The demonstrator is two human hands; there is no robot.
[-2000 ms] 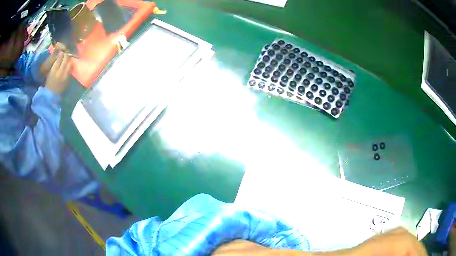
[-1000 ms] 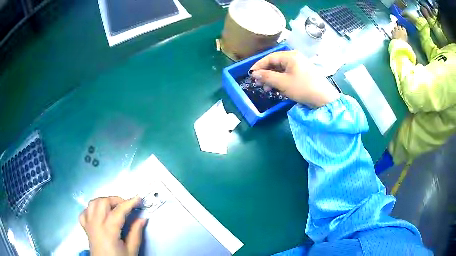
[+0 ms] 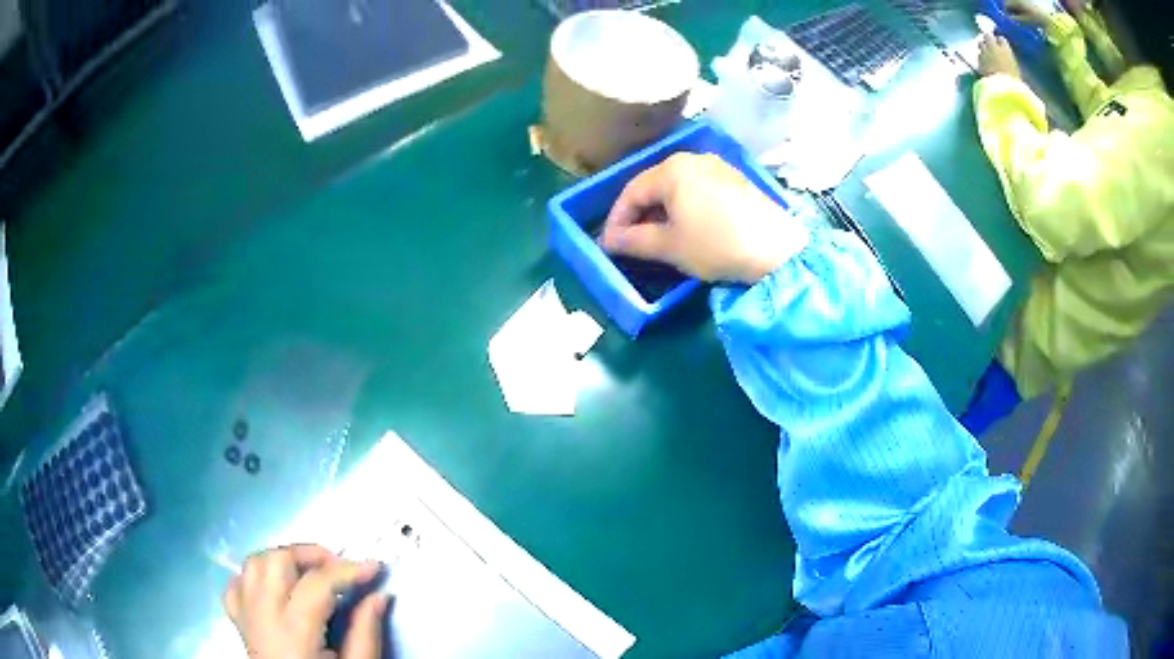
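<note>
A tablet back cover (image 3: 476, 605) lies on its white backing sheet (image 3: 521, 573) at the bottom, cut off by the picture's edge. Its camera area shows a small dark spot near the top corner. My left hand (image 3: 316, 605) is over the cover's left side, thumb and fingers curled and apart; I see nothing held in it. My right hand (image 3: 695, 219) is over the blue parts bin (image 3: 599, 277), fingertips pinched together down inside it. Small black parts (image 3: 650, 277) show below the hand. Whether the fingertips hold a part cannot be told.
The ring sheet (image 3: 84, 496) is far left; a nearly empty liner (image 3: 277, 425) with three black rings lies nearer. White paper (image 3: 541, 361) lies beside the bin, a brown roll (image 3: 612, 97) behind it. A white strip (image 3: 940, 238) and a worker in yellow (image 3: 1075, 193) are right.
The view has swung right from the neighbour's place to the bin. Since the second frame, my right hand has lowered into the bin, and my left fingers have moved back from the camera area.
</note>
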